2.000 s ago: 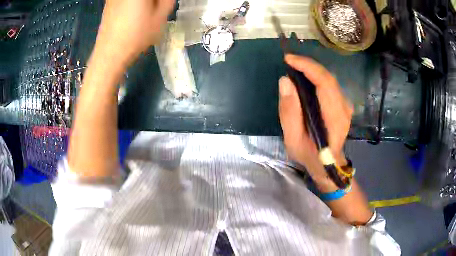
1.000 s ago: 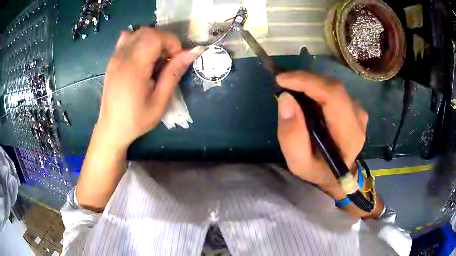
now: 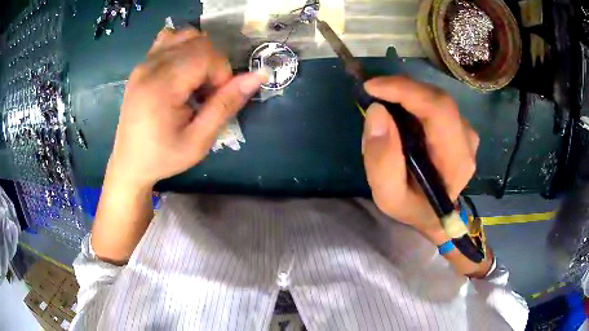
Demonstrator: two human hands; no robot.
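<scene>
The silver-white round part (image 3: 279, 64) sits at the near edge of the pale taped strip (image 3: 381, 32). The small component (image 3: 309, 11) lies on the strip above it, with a thin lead wire between them. My left hand (image 3: 184, 110) has its thumb tip at the left side of the round part; whether it grips a wire there is too small to tell. My right hand (image 3: 416, 149) is shut on the black soldering iron (image 3: 423, 171). The iron's brownish tip points up-left and ends beside the small component.
A brownish round holder (image 3: 510, 61) with silvery crumpled mass (image 3: 470, 35) stands right of the strip. Dark loose components (image 3: 116, 14) lie upper left. A clear sheet of small parts (image 3: 39, 129) is at far left. Black cables hang at right.
My left hand has come down from the top edge to the round part. The iron tip has moved left to the small component. The view has shifted.
</scene>
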